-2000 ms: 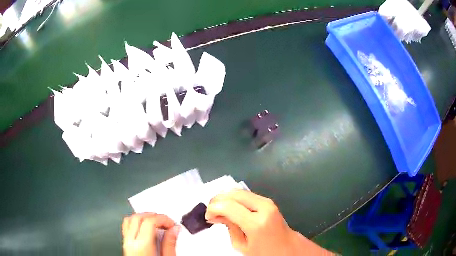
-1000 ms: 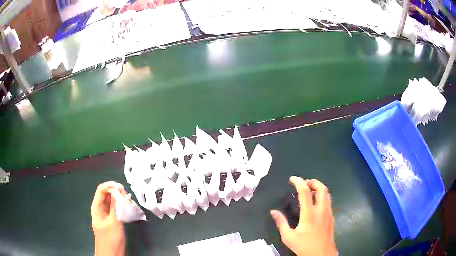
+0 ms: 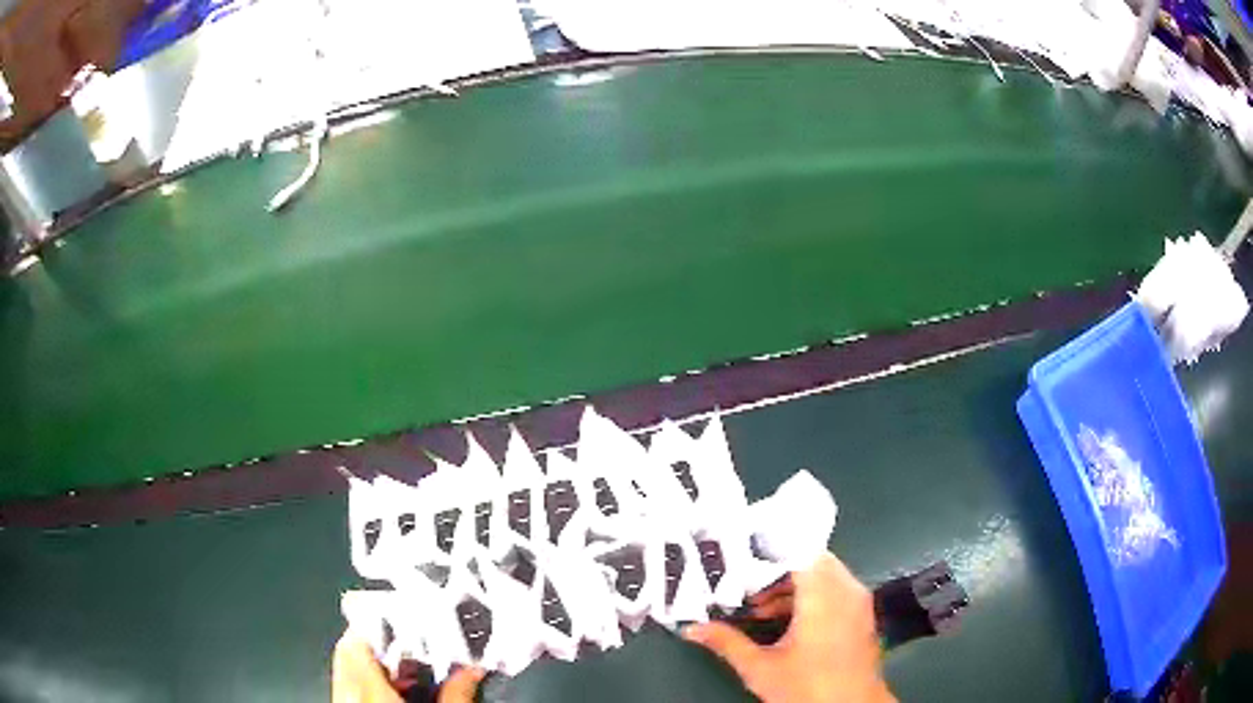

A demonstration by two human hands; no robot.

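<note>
A row of white filled sleeves (image 3: pixel 550 549) stands on the dark green bench, with black adapters showing in many openings. My left hand (image 3: pixel 399 676), cut off by the bottom edge, has its fingers around the front left end, with something dark between them. My right hand (image 3: pixel 811 639) is at the front right end, thumb at the front and fingers by the last sleeve; its grip is partly hidden. Black adapters (image 3: pixel 928 602) lie just right of my right hand.
A blue tray (image 3: pixel 1134 508) with shiny clear pieces stands at the right. A white jagged stack (image 3: pixel 1195 298) is beyond it. A green strip (image 3: pixel 618 261) runs behind the row. White sheets and thin cables (image 3: pixel 300 168) lie on the far side.
My left hand has brought a white sleeve to the row's left front. My right hand has moved down to the row's right end. The flat white pieces have left the view.
</note>
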